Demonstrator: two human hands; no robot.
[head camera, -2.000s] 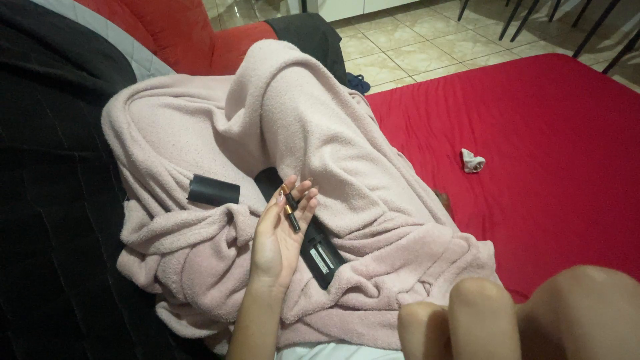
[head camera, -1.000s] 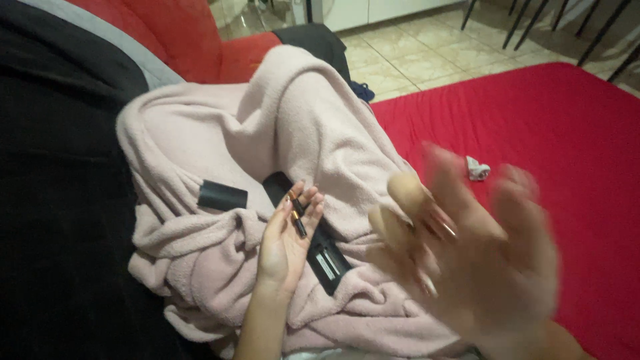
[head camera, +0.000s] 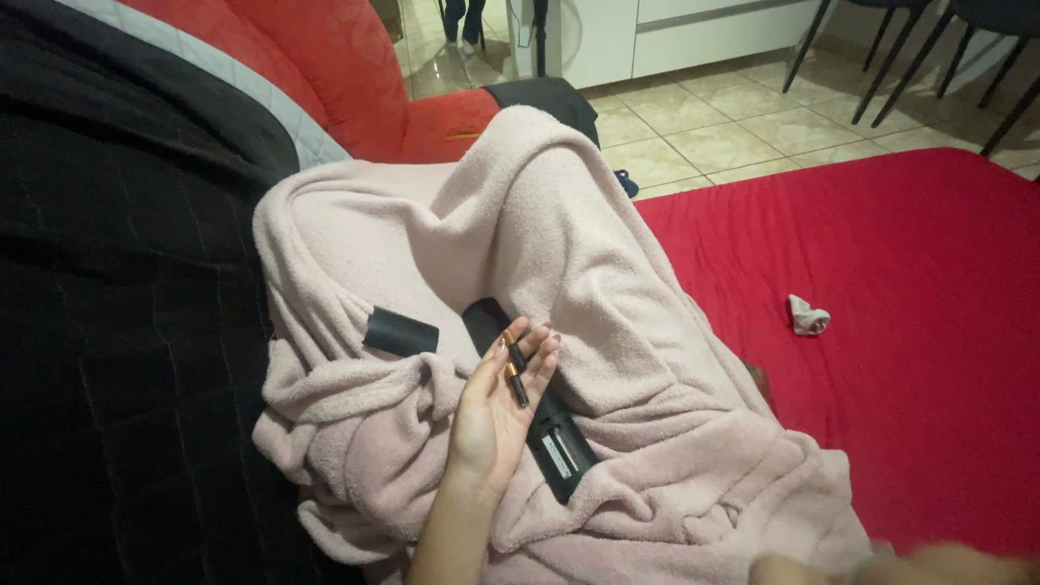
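My left hand (head camera: 496, 414) lies palm up with two black and copper-coloured AA-type batteries (head camera: 517, 384) held on its fingers. Beneath it, a black remote control (head camera: 561, 447) rests face down on the pink fleece blanket (head camera: 617, 309), its battery compartment uncovered and a printed label inside. The black battery cover (head camera: 401, 331) sits on the blanket to the left of the hand. At the bottom right edge, part of my right hand (head camera: 886, 566) shows, blurred and cut off; its fingers cannot be made out.
A red sheet (head camera: 877, 244) spreads out at the right, with a crumpled white item (head camera: 808, 315) on it. Dark quilted fabric (head camera: 122, 341) covers the left side. Beyond are a red sofa arm (head camera: 447, 122), white drawers (head camera: 715, 36), black chair legs (head camera: 902, 65) and a person's legs (head camera: 465, 23).
My right hand, raised and blurred over the right side one second ago, has dropped to the bottom right edge. The left hand with the batteries has stayed about the same.
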